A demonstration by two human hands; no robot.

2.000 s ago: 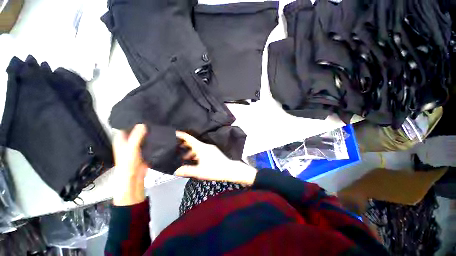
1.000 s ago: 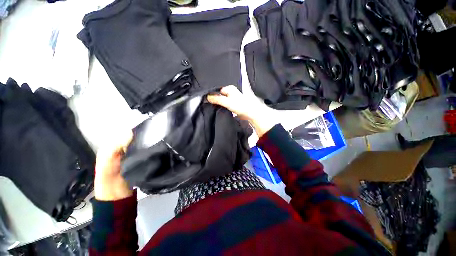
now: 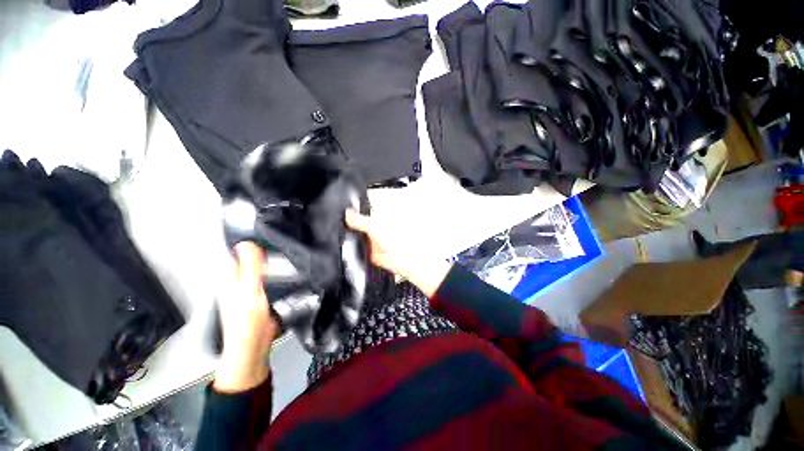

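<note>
A pair of dark shorts (image 3: 304, 220) is held up between my hands above the table's near edge, blurred by motion, with shiny pale patches of its inside showing. My left hand (image 3: 247, 321) grips its left side, thumb up. My right hand (image 3: 388, 247) grips its right side. A folded stack of shorts (image 3: 234, 88) lies just beyond, partly hidden by the held pair. It lies over flat-laid shorts (image 3: 370, 97).
Another folded stack (image 3: 70, 264) is at the left. A tall overlapping pile of shorts (image 3: 582, 97) is at the right. A blue crate (image 3: 577, 251) with clear bags, an olive-green garment (image 3: 679, 207) and an open carton (image 3: 670, 282) are near the table's right edge.
The shorts have been turned and opened to show their shiny inside, then drawn narrower between my hands. My hands are closer together than one second ago. The view has shifted, moving the table's piles leftward.
</note>
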